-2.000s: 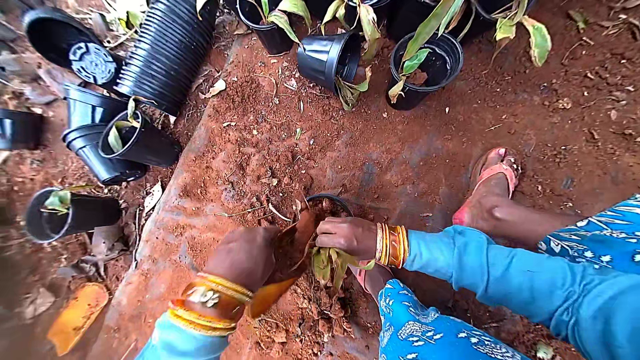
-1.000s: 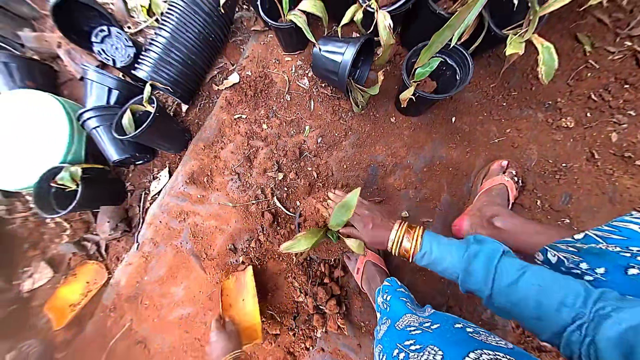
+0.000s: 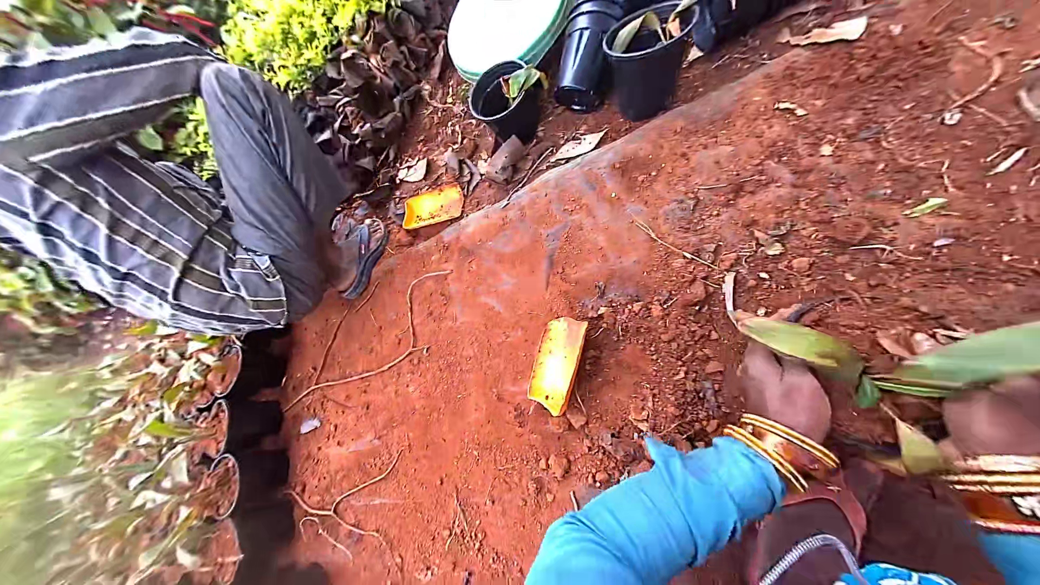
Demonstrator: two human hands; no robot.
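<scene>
My left hand (image 3: pixel 786 392), with gold bangles and a blue sleeve, is at the lower right, close against a long green leaf of a small plant (image 3: pixel 800 343). My right hand (image 3: pixel 993 416), blurred and wearing bangles, is near the right edge, beneath another broad leaf of the plant. Leaves and blur hide the fingers of both hands, so their grip is unclear; no pot shows between them. To the left of my left hand a curved yellow scoop-like piece (image 3: pixel 557 366) lies on the red soil.
A person in striped clothes (image 3: pixel 146 211) sits at the upper left. Nearby lies a second yellow piece (image 3: pixel 433 206). Black pots (image 3: pixel 650 77) and a white-and-green round container (image 3: pixel 508 32) stand along the top. Potted plants (image 3: pixel 191 455) line the left edge. My sandalled foot (image 3: pixel 812 528) is below my hands.
The view has swung far to the left. My left hand has let go of the yellow piece it was touching a second ago and is now at the plant, near my right hand.
</scene>
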